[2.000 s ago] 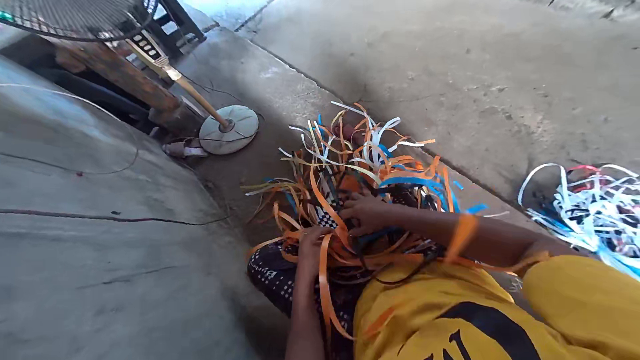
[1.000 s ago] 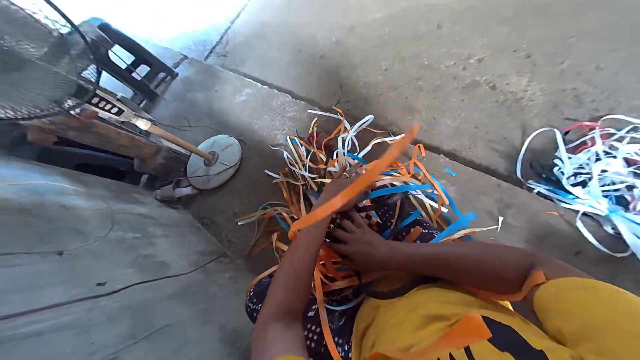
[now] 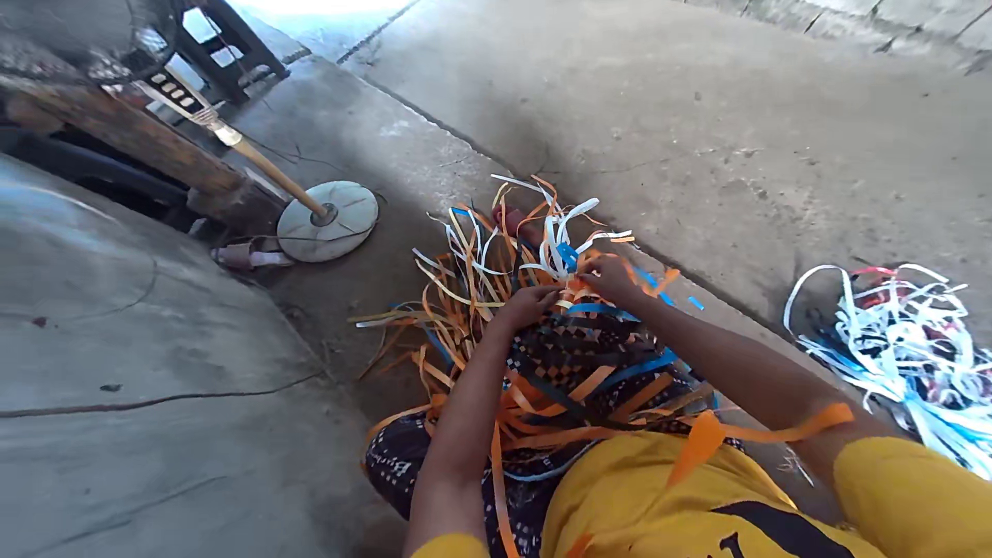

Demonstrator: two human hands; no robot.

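A piece of weaving (image 3: pixel 570 349) in black and orange checks lies over my lap, with loose orange, blue, white and black plastic strips fanning out from its edges. At its far edge, my left hand (image 3: pixel 528 307) pinches the strips, its fingertips close to those of my right hand (image 3: pixel 612 280). The right hand is closed on an orange strip (image 3: pixel 593 256) beside a small blue folded strip (image 3: pixel 568 256). Which strip the left fingers grip cannot be told. Long orange strips (image 3: pixel 504 496) hang over my lap and across my right forearm.
A tangled heap of white and blue strips (image 3: pixel 907 333) lies on the concrete floor at the right. A standing fan's round base (image 3: pixel 328 221) is at the upper left, near a wooden beam (image 3: pixel 132 132) and a dark plastic stool (image 3: pixel 232 46). A grey cracked surface (image 3: pixel 139 372) fills the left.
Both hands have moved to the far edge of the weaving, where their fingertips now meet. The long orange strip raised across the hands one second ago is no longer there.
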